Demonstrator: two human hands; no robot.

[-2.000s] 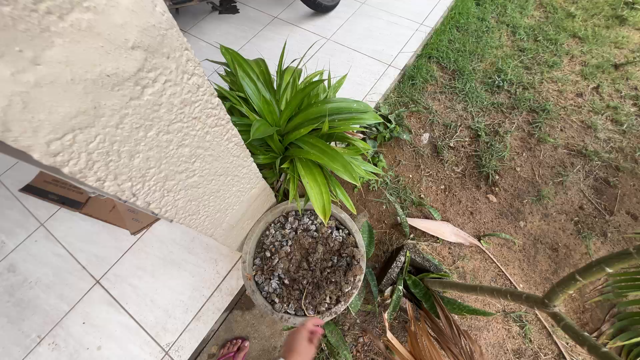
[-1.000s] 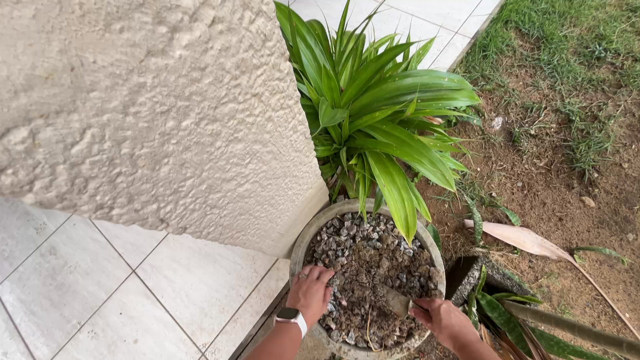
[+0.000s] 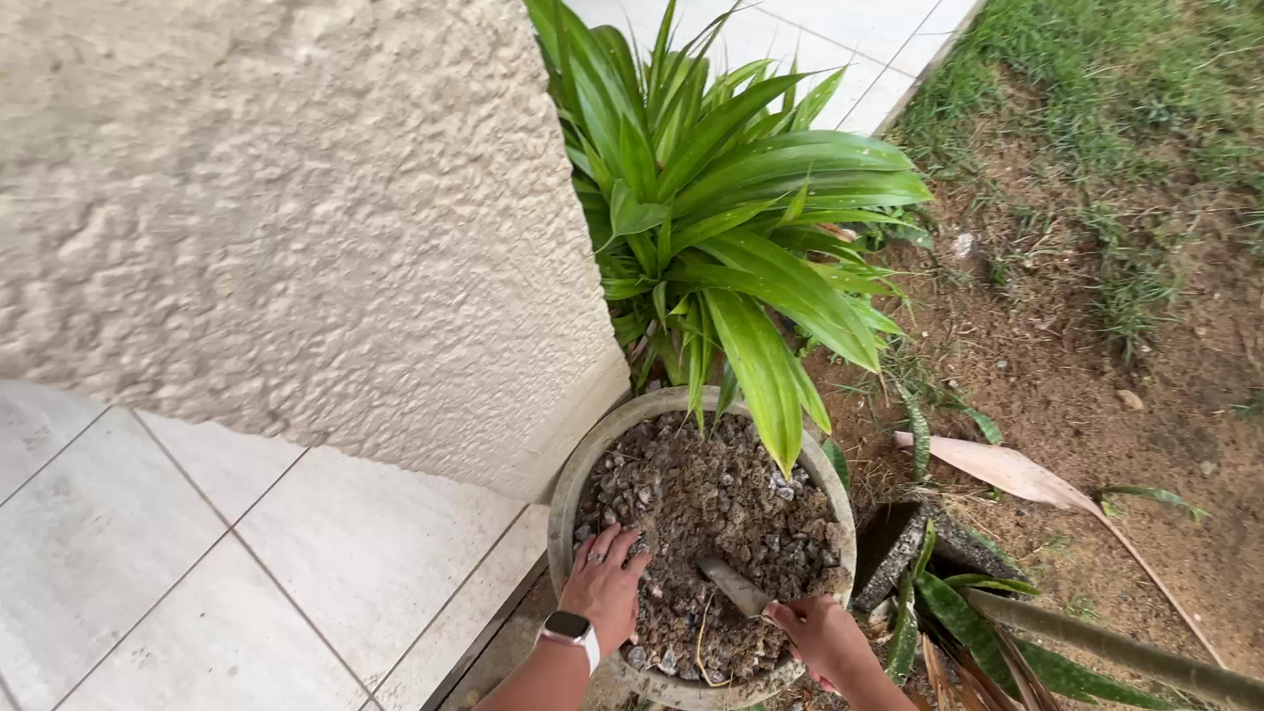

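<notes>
A round concrete planter (image 3: 570, 474) holds dark soil mixed with gravel (image 3: 706, 474). My right hand (image 3: 825, 637), at the planter's lower right, grips a small hand trowel (image 3: 733, 585) whose blade rests on the soil and points up and left; its handle is hidden in my fingers. At the left side of the pot lies my left hand (image 3: 604, 583), fingers spread on the gravel with nothing held, a white-banded smartwatch (image 3: 571, 632) on its wrist. A thin dry root or stem (image 3: 703, 642) curves over the soil between the hands.
A textured wall (image 3: 296, 217) stands left of the planter, above white floor tiles (image 3: 296, 583). A leafy green plant (image 3: 731, 217) overhangs the pot's far rim. To the right are a rough concrete block (image 3: 973, 553), long spotted leaves (image 3: 978, 622), a dry pinkish leaf (image 3: 1007, 469) and bare ground with grass.
Two seconds ago only one hand showed, at the pot's lower rim. Both hands have since come over the pot. The trowel blade now shows more plainly on the soil. The view has moved closer.
</notes>
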